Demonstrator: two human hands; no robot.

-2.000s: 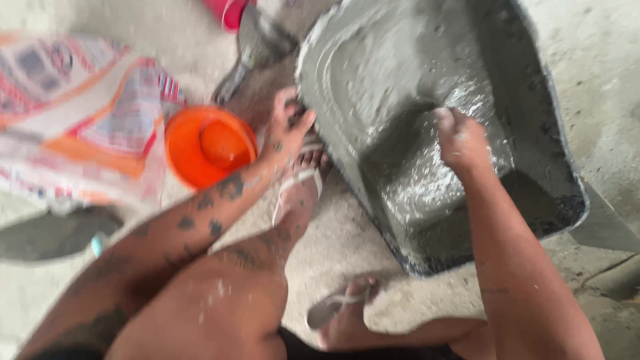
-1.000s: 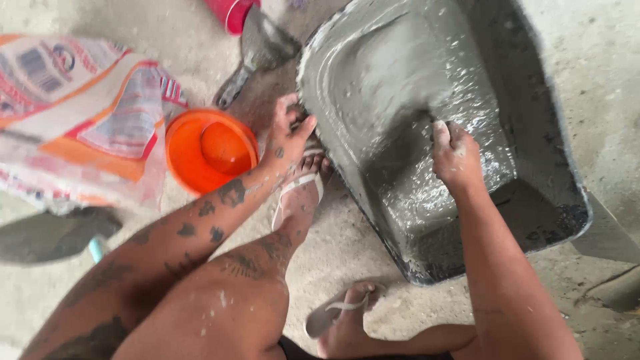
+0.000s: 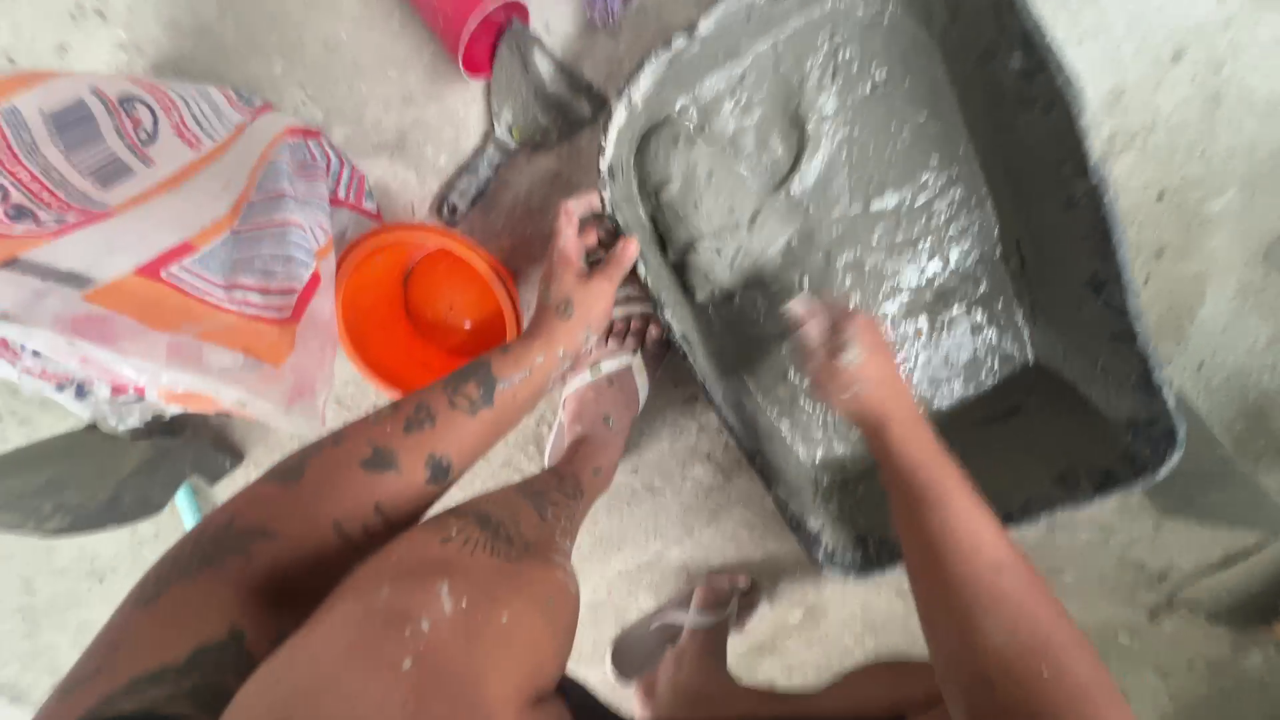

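A dark plastic tub (image 3: 1060,190) holds wet grey mortar (image 3: 860,170) with a shiny, ridged surface. My right hand (image 3: 845,355) is closed over the mortar, its fingers curled around something mostly hidden, perhaps the handle of a tool; a dark blurred shape lies just left of the fingers. At the tub's left rim is my left hand (image 3: 590,255), thumb and fingers bent against or beside the edge; whether it grips the rim cannot be made out. Both hands have mortar smears.
Left of the tub stand an orange plastic bucket (image 3: 385,340) and a printed sack (image 3: 200,230). A mortar-coated trowel (image 3: 540,95) lies by a pink container (image 3: 470,30). Another flat grey tool or pan (image 3: 100,475) is at the far left. My sandalled feet are beside the tub.
My right hand has moved left across the tub, towards its left wall. The mortar's surface has changed, with a curved hollow now at the upper left. My left hand stays by the rim.
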